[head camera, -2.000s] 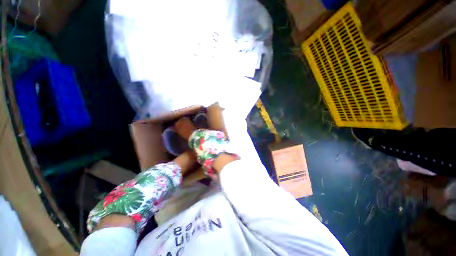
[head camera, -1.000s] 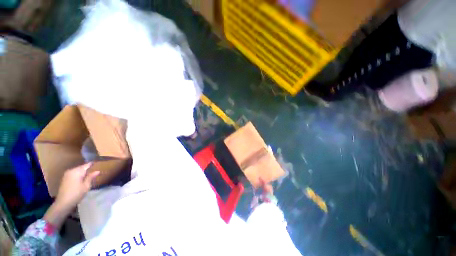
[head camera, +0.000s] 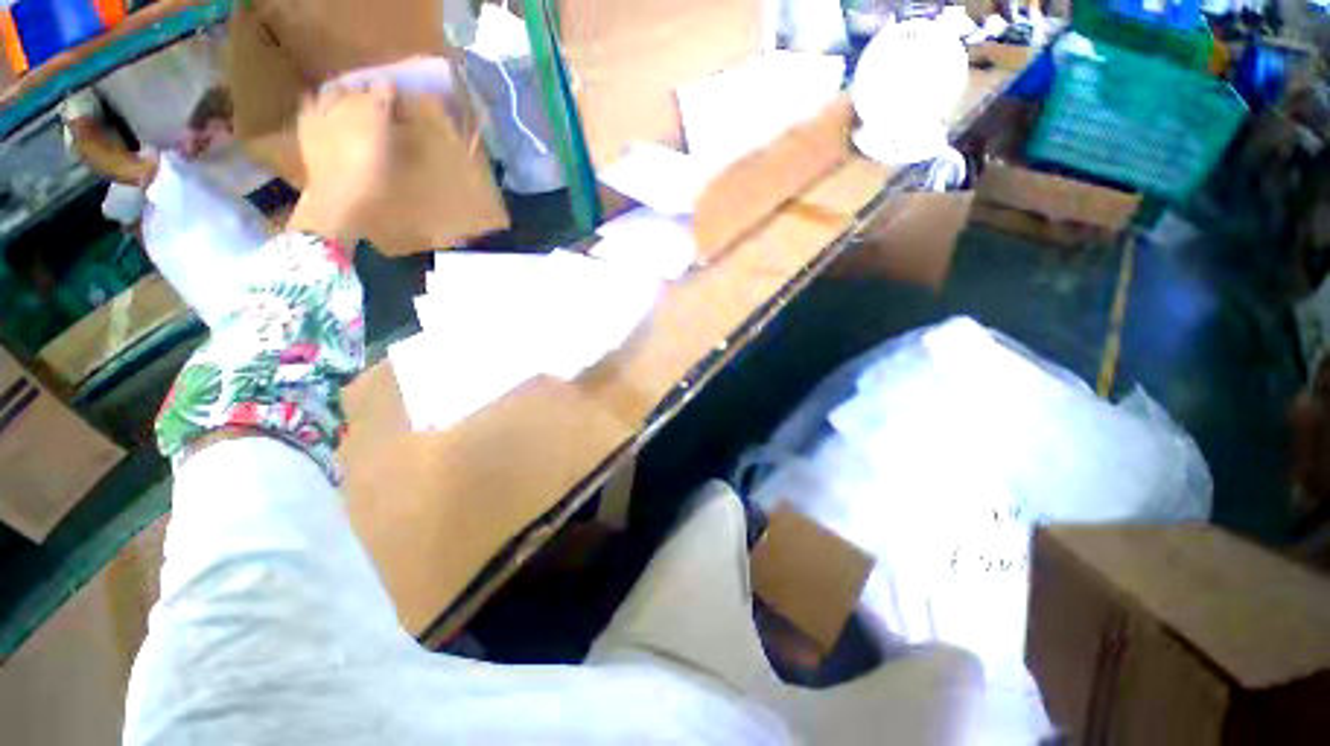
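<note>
My left hand (head camera: 347, 153) reaches to the upper left in a floral sleeve cover. It is blurred and holds a brown carton (head camera: 445, 182) above the far side of the bench. Its fingers lie over the carton's edge. My right hand is not in view. A brown carton (head camera: 1130, 627) stands at the lower right, cut off by the frame edge. Another small brown carton or flap (head camera: 811, 579) shows between my knees. The large clear plastic bag (head camera: 948, 466) of bright white pieces, with dark writing, lies on the floor beyond my knees.
A cardboard-covered bench (head camera: 489, 488) runs diagonally, with white sheets (head camera: 518, 328) and a white roll-like item (head camera: 909, 91) on it. Another person's arm (head camera: 110, 153) is at the upper left. A green basket (head camera: 1130, 124) is at the upper right. A green post (head camera: 562, 117) rises behind the bench.
The view has swung left to the bench. My left hand has gone from the open carton at my lap to a carton over the bench. My right hand has left the picture.
</note>
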